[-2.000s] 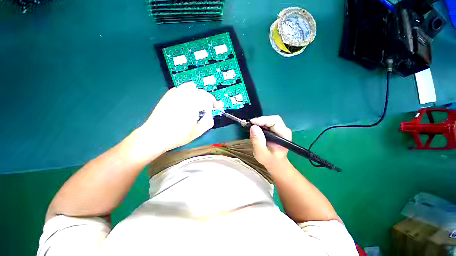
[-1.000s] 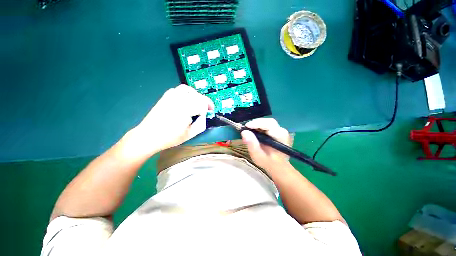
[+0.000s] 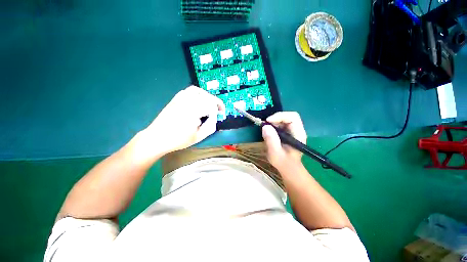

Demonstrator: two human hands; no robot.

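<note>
A green PCB panel (image 3: 230, 66) with several white blocks lies on a black work mat (image 3: 276, 100). My right hand (image 3: 284, 134) is shut on the black soldering iron (image 3: 307, 149). Its metal tip points up and left over the panel's front row, near the middle small board; I cannot tell if it touches. My left hand (image 3: 197, 115) is at the panel's front left corner, fingers pinched together and hiding that corner. No solder wire can be made out in it.
A stack of green panels (image 3: 217, 9) lies beyond the mat. A round tin (image 3: 323, 34) with grey contents stands to its right. The black soldering station (image 3: 430, 56) is at far right, its cord (image 3: 376, 136) running to the iron. A red stool (image 3: 444, 147) stands below the bench edge.
The iron's tip has moved right, away from my left fingertips. The whole view has shifted, so the panel and tin appear further right. My left hand stays at the panel's front left.
</note>
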